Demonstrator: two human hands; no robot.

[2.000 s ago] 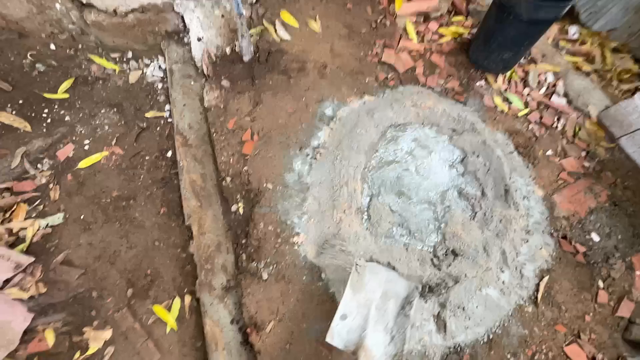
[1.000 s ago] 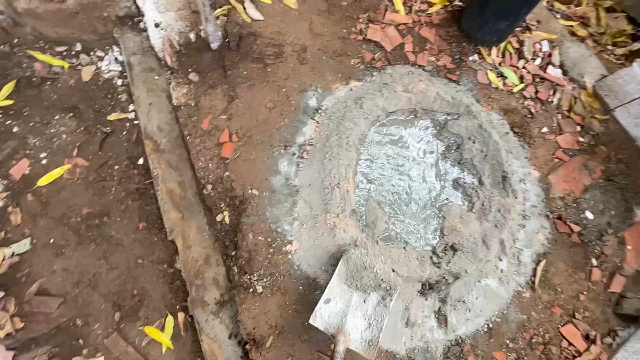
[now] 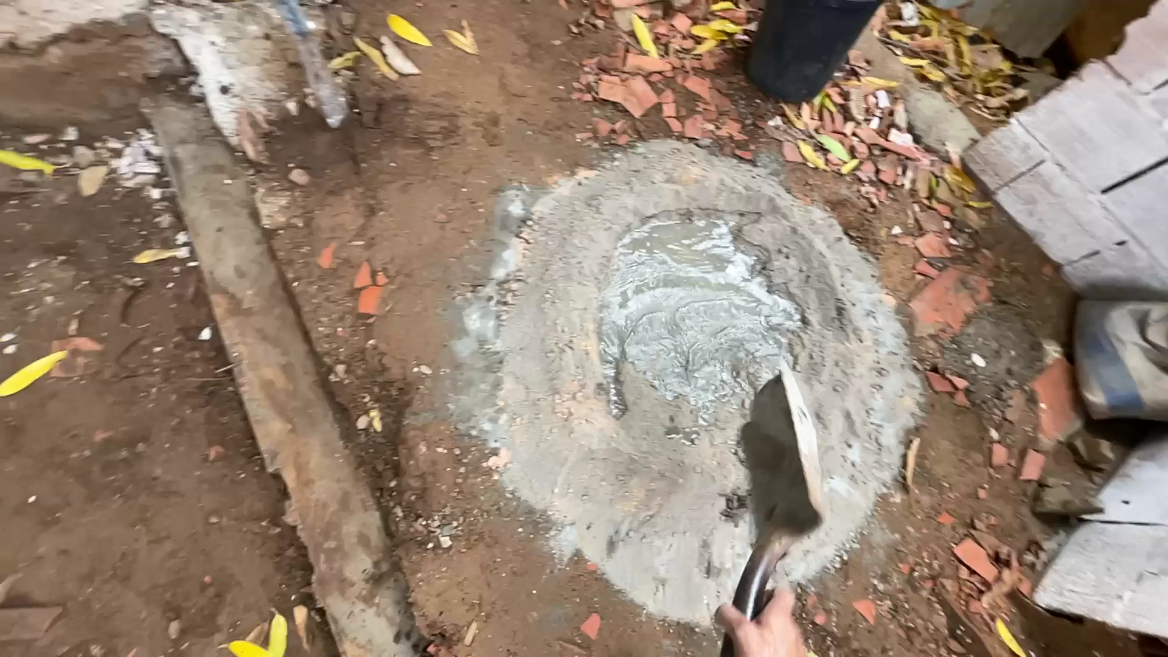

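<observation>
My right hand [image 3: 766, 628] grips the dark neck of a shovel [image 3: 783, 456] at the bottom of the view. The shovel's blade is turned on its edge, its tip at the lower right rim of the wet hollow. A round bed of grey mortar mix [image 3: 566, 401] lies on the soil around that hollow. Shiny wet mortar [image 3: 698, 310] fills the hollow. My left hand is out of view, and the rest of the shovel handle is hidden or cut off.
A long rough pole [image 3: 274, 356] lies along the left. A black bucket [image 3: 808, 46] stands at the top right among broken red tile pieces [image 3: 630, 91]. Pale blocks [image 3: 1086, 182] and a stained sack-like thing [image 3: 1118, 360] are at the right edge.
The shovel blade has moved from the lower edge of the mortar bed up and right to the hollow, and is now on its edge. My right hand has come into view.
</observation>
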